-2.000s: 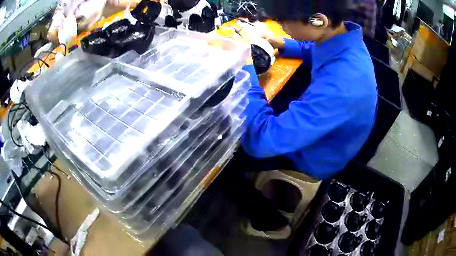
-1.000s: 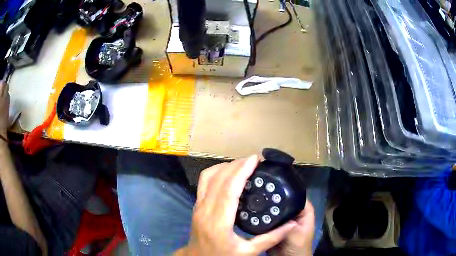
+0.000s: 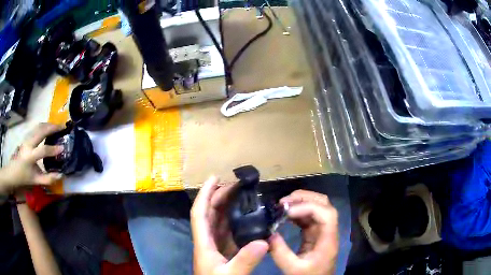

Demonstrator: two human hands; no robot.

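A black camera housing (image 3: 247,217) is held over my lap, turned on its side with its lug at the top. My left hand (image 3: 218,231) is closed around its left side, thumb at the bottom. My right hand (image 3: 309,225) pinches small parts at the housing's right side, where a glint of metal or leads shows; I cannot tell exactly what they are. The inside of the housing is mostly hidden.
A white screw feeder (image 3: 186,96) stands behind, with the black screwdriver (image 3: 153,48) over it. A white strap (image 3: 261,99) lies beside it. Stacked clear trays (image 3: 371,129) stand at right. Another person's hand (image 3: 32,158) touches a housing (image 3: 72,150) at left; more housings lie behind.
The housing has turned from its round front with bright circles onto its side. My right hand has moved to its right side. The other person's hand has come onto the housing at left.
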